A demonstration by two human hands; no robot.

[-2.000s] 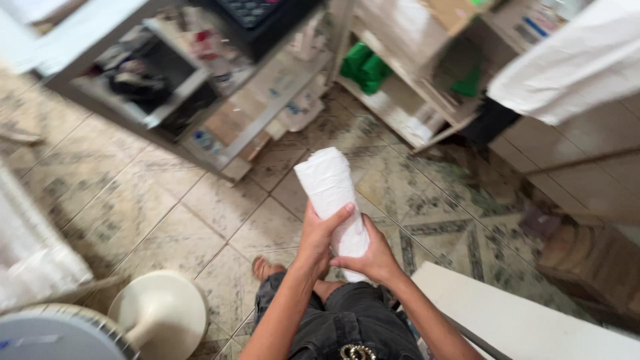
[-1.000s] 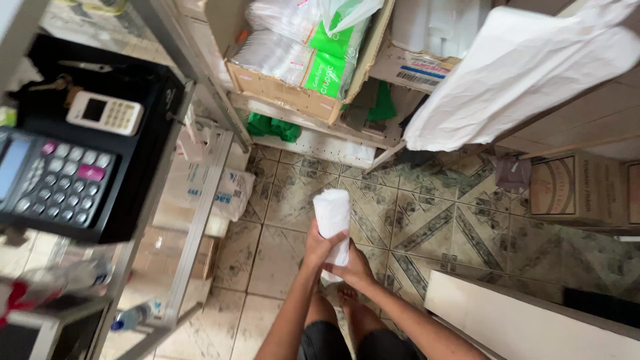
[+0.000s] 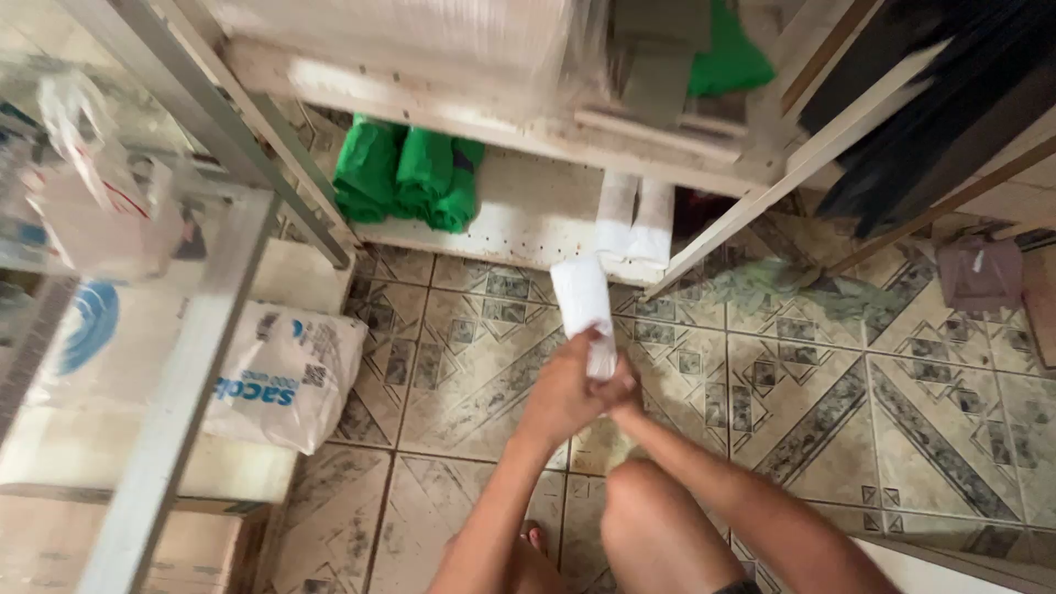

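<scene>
Both my hands grip the lower part of a white rolled bundle (image 3: 582, 293), which looks like thin plastic or cloth. My left hand (image 3: 565, 384) wraps it from the left, and my right hand (image 3: 617, 386) is closed on its lower end from the right. The bundle's far end points at the front edge of a low metal shelf (image 3: 528, 210). Two similar white rolls (image 3: 634, 219) lie side by side at that shelf's right end. Several green rolled bundles (image 3: 404, 177) lie at its left end.
A metal rack (image 3: 177, 388) stands at the left, with white plastic packages (image 3: 285, 371) and a cardboard box (image 3: 124, 536). A slanted shelf leg (image 3: 792, 173) is right of the white rolls. Pale green crumpled material (image 3: 792, 289) lies on the tiled floor.
The view has moved down and closer to the low shelf. Both hands still hold the white roll, which is now near the shelf's front edge.
</scene>
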